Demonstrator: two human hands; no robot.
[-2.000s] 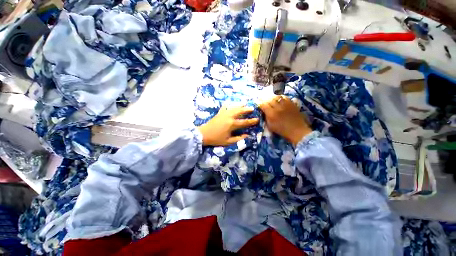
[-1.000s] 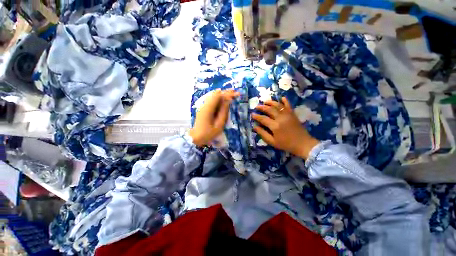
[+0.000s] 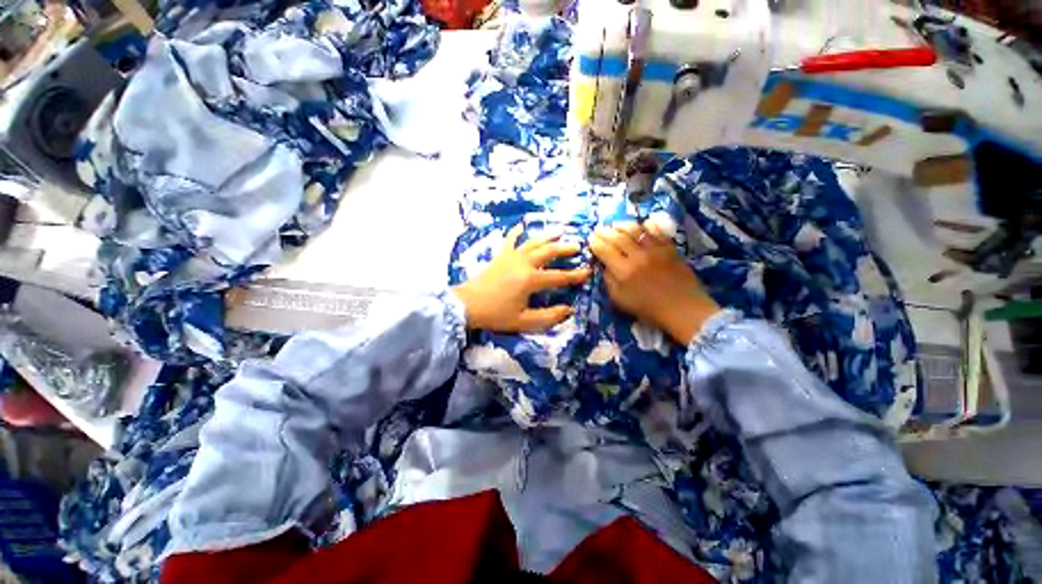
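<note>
The blue floral garment piece lies under the white sewing machine head and hangs over the table's front edge. My left hand lies flat on the cloth, fingers spread, left of the seam. My right hand is just in front of the needle area, its fingertips pinching the cloth at the seam. The presser foot area is bright, so the needle itself cannot be made out.
Heaped floral and pale blue cloth lies at the left. A ruler-marked edge runs along the table front. A red-handled tool lies on the machine. Thread or tape strands hang at the right. Plastic-wrapped items are at lower left.
The view has tilted back up toward the machine. My left hand has gone from raised and sideways to flat on the cloth. My right hand has moved nearer the needle and now pinches the seam.
</note>
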